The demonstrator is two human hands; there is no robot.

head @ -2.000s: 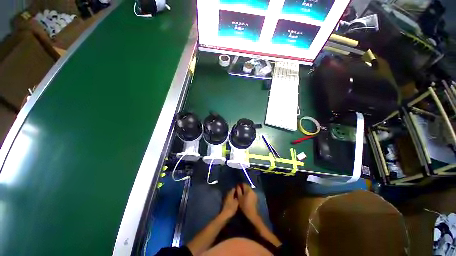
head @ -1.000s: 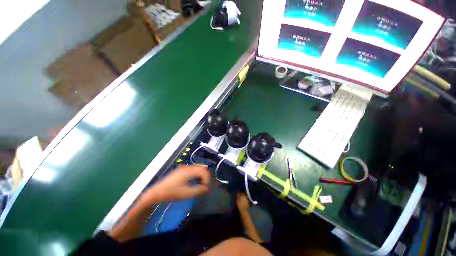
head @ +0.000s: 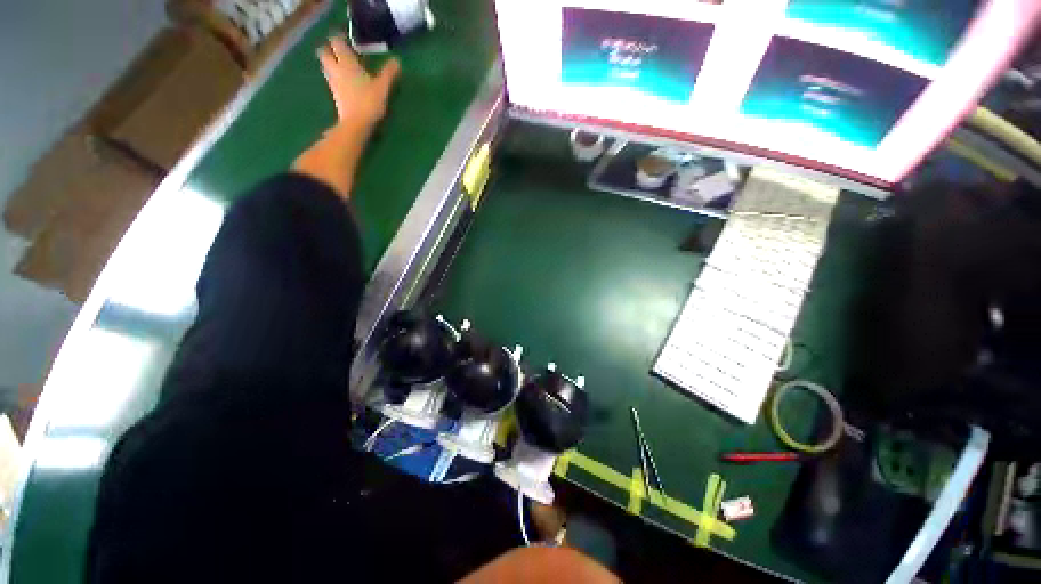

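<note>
My left hand (head: 358,89) is stretched out over the green conveyor belt, its fingers spread and empty. A white-and-black camera (head: 388,23) lies on the belt just beyond my fingertips, not touched as far as I can see. Three dome cameras with black balls, left (head: 416,347), middle (head: 484,376) and right (head: 553,411), stand in a row at the bench's front edge with white leads hanging down. My right hand (head: 548,522) is low below the right camera, small and mostly hidden, so its grip cannot be made out.
A large monitor (head: 731,86) stands at the back, with a parts tray (head: 668,180) below it. A white keyboard (head: 742,308), tape roll (head: 806,415), red pen (head: 761,456) and tweezers (head: 646,453) lie on the bench. Cardboard cartons (head: 171,97) stand beyond the belt.
My left hand has moved from my lap across the bench edge and far forward over the belt, and its fingers have opened. The view has shifted. The three cameras remain in their row.
</note>
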